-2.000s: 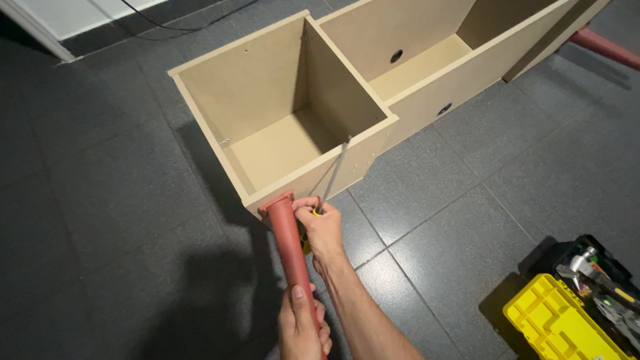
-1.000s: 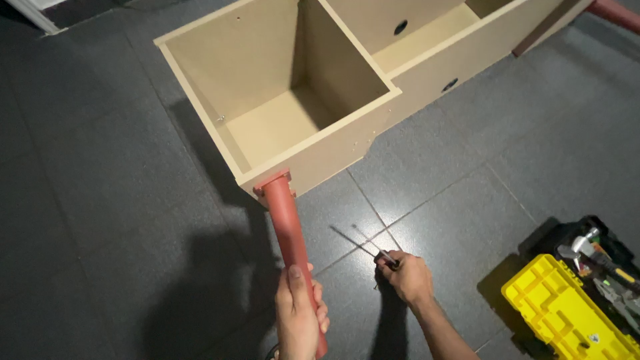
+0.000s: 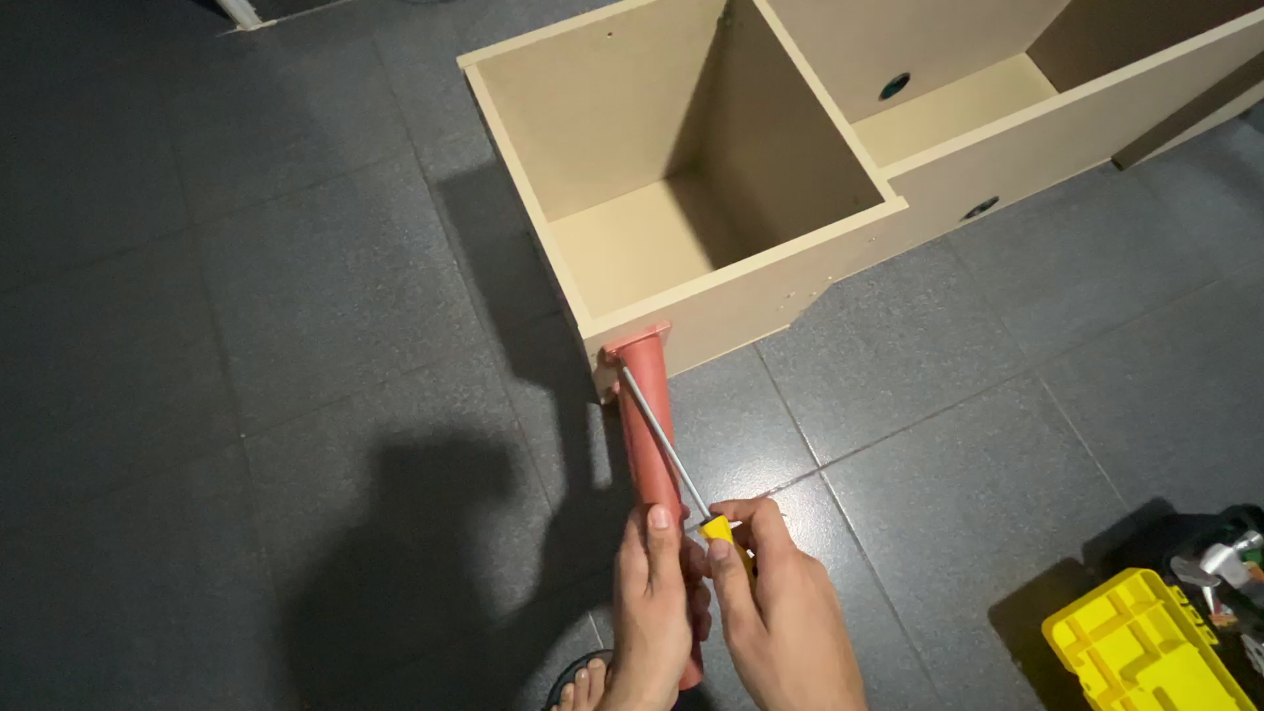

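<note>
My left hand (image 3: 657, 592) is wrapped around the lower part of a red tapered furniture leg (image 3: 647, 425). The leg's square plate lies against the outer side of a beige board cabinet (image 3: 746, 276), near its corner. In my right hand (image 3: 780, 592) is a screwdriver with a yellow handle (image 3: 718, 530), held between thumb and fingers. Its long metal shaft (image 3: 664, 439) slants across the leg, and the tip is close to the plate's left part; whether it touches a screw cannot be told. The two hands are side by side.
At the lower right is an open toolbox with a yellow tray lid (image 3: 1136, 627) and metal tools. The cabinet's longer section, with round holes in its panels (image 3: 981, 207), extends to the upper right. Grey floor tiles (image 3: 326, 316) lie beneath. A foot in a sandal (image 3: 583, 681) shows at the bottom.
My right hand, away over the floor tiles a second ago, is now back beside the leg with the screwdriver. My left hand keeps its hold on the leg.
</note>
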